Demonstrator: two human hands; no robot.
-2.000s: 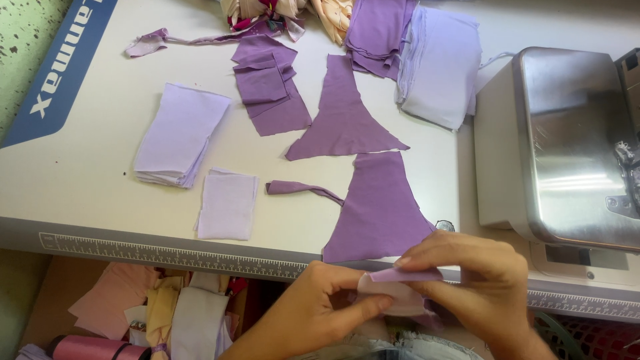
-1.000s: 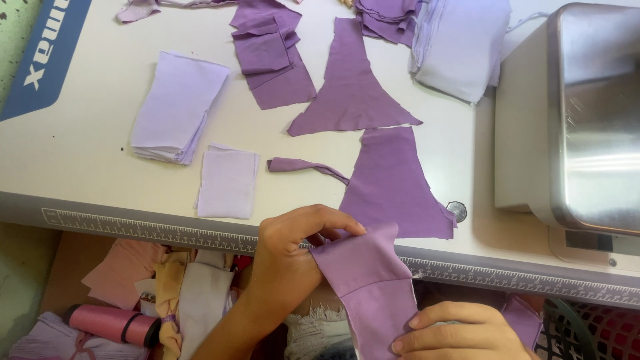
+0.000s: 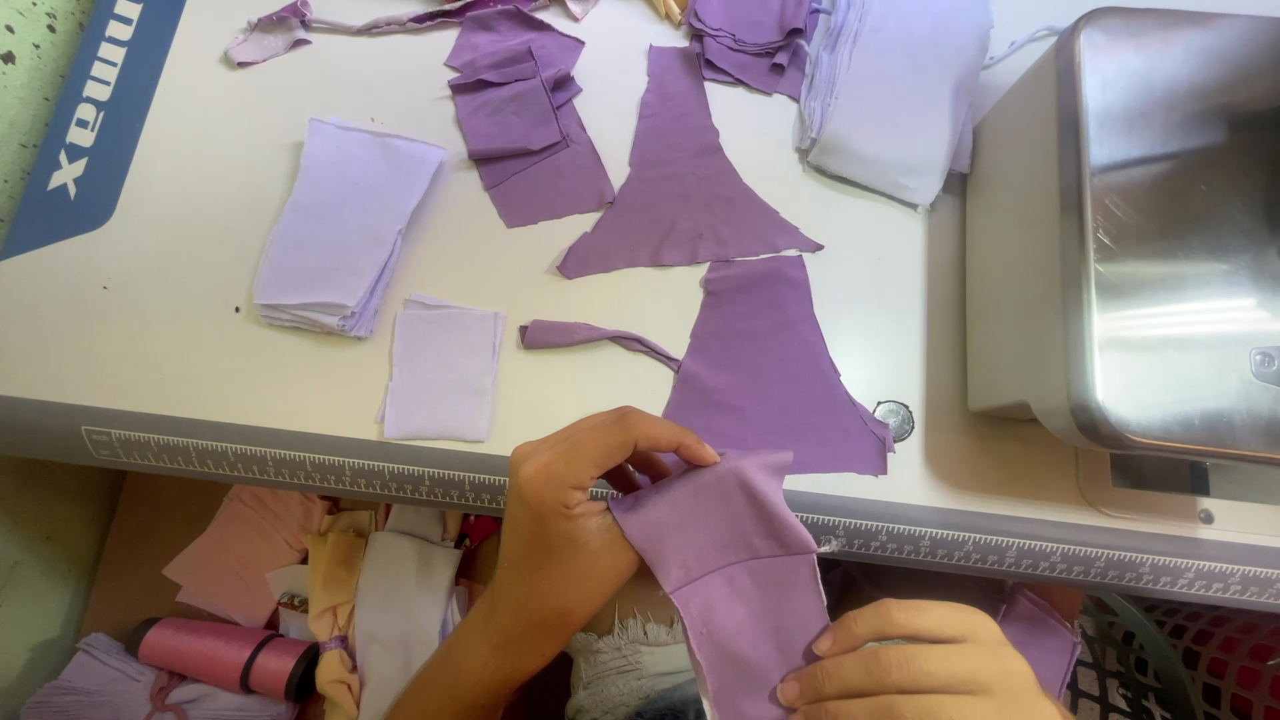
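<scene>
My left hand [image 3: 590, 490] grips the upper left edge of a purple fabric piece [image 3: 740, 570] with a seam across it, held over the table's ruler edge. My right hand [image 3: 910, 660] holds the same piece by its lower right side. Just beyond lies a flared purple fabric panel [image 3: 775, 370], and above it a second one [image 3: 690, 180]. A twisted purple strip [image 3: 600, 340] touches the nearer panel's left side. To the left are a small stack of lavender rectangles [image 3: 443, 370] and a taller lavender stack [image 3: 345, 225]. Folded purple pieces [image 3: 525, 120] lie farther back.
A sewing machine [image 3: 1020, 250] with a shiny metal cover stands at the right. Behind are a thick lavender stack [image 3: 890, 100] and more purple cloth [image 3: 750, 40]. Below the ruler edge [image 3: 300, 465] are a pink thread spool [image 3: 225, 655], fabric bundles [image 3: 405, 600] and a plastic basket [image 3: 1130, 650].
Two seconds ago both hands held the fabric bunched together; it is now spread out with its seam showing. The right hand has moved down along it. The view has shifted somewhat.
</scene>
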